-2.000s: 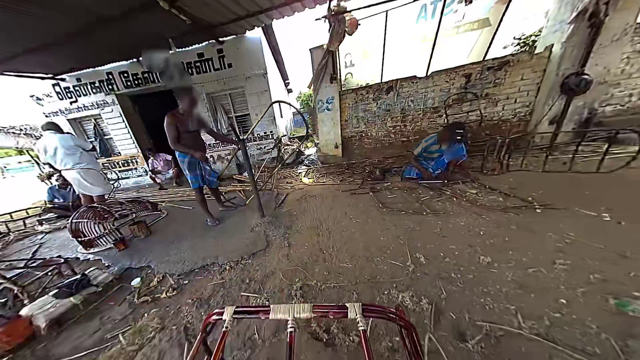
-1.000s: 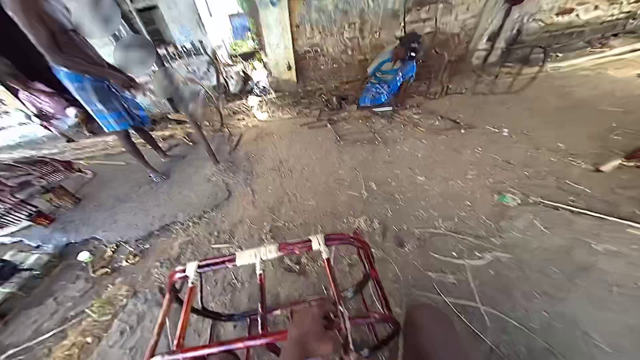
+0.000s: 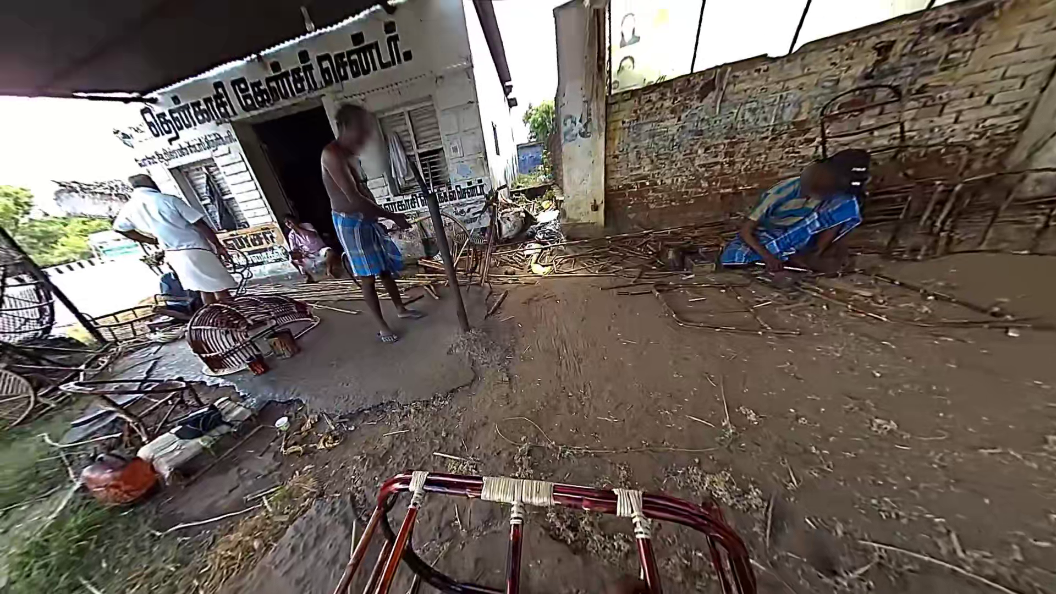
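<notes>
A dark red cane frame (image 3: 577, 497) stands at the bottom middle of the head view, its lower part cut off by the picture's edge. Pale binding strips (image 3: 518, 491) wrap its top rail at three joints, and upright bars run down from them. Inside the frame a dark curved hoop (image 3: 429, 577) is partly visible. Neither my left hand nor my right hand can be made out; a small brown patch at the bottom edge, behind the right bars, is too slight to tell.
A person (image 3: 363, 206) stands by a slanted post (image 3: 445, 256); another person (image 3: 796, 214) crouches near cane poles (image 3: 718, 322) at the right. A woven cane piece (image 3: 239, 330) lies on the paved patch. An orange container (image 3: 120, 478) sits at lower left. A brick wall (image 3: 742, 124) runs behind.
The view has tipped down and back up. One second ago a hand was on the lower part of the cane frame; it is no longer visible there.
</notes>
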